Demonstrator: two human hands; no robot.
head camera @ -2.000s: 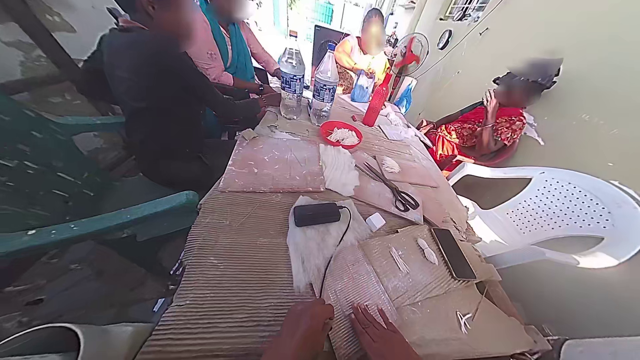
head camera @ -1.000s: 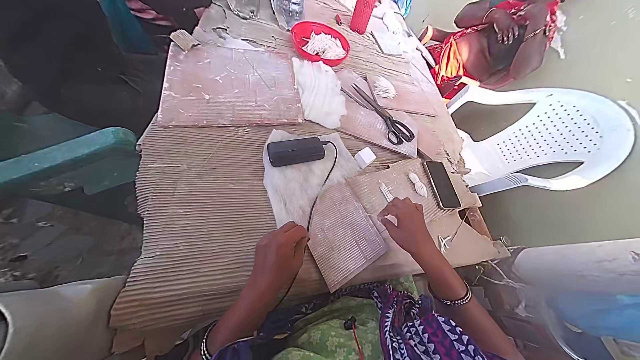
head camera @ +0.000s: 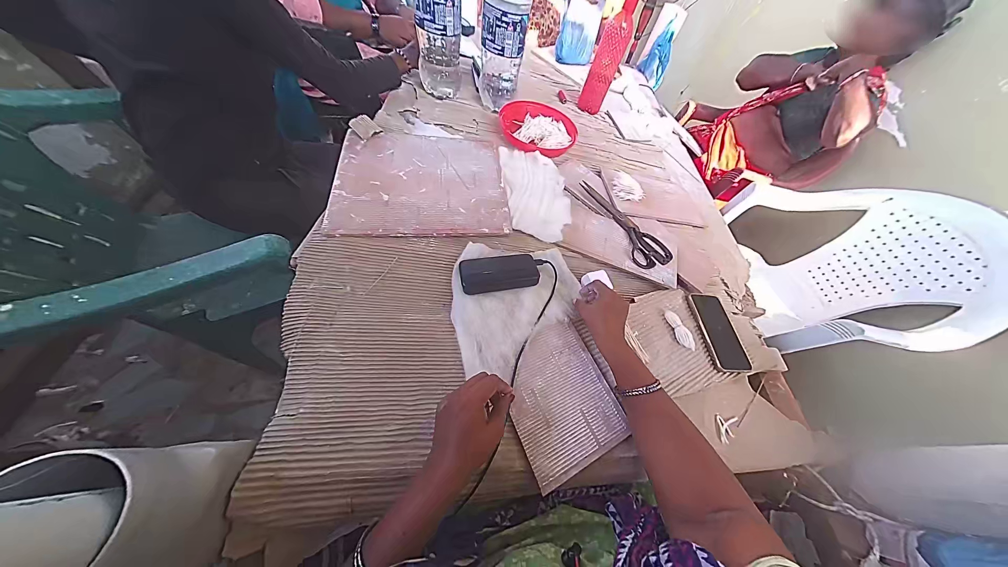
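Observation:
My left hand (head camera: pixel 472 413) hovers by the left edge of a ribbed board (head camera: pixel 571 405), its fingers curled near a black cable (head camera: pixel 526 342); whether it pinches something is too small to tell. My right hand (head camera: pixel 605 311) reaches to a small white block (head camera: pixel 596 278), fingers bent at its near edge; a firm hold cannot be made out. A black power adapter (head camera: pixel 499 274) lies on a white cotton sheet (head camera: pixel 492 327). To the right are a white thread bundle (head camera: pixel 679 331) and a smartphone (head camera: pixel 720 332). Black-handled scissors (head camera: pixel 630 228) lie open farther back.
A red bowl (head camera: pixel 538 128) of white cotton pieces, plastic bottles (head camera: pixel 439 47) and a flat board (head camera: pixel 417 187) stand or lie farther back. A green chair (head camera: pixel 150 287) is at left, a white plastic chair (head camera: pixel 898 268) at right. Other people sit around the corrugated-covered table (head camera: pixel 354 354).
My right hand has moved from the ribbed board's upper right edge forward to the small white block. My left hand stays near the board's left side. The view has shifted.

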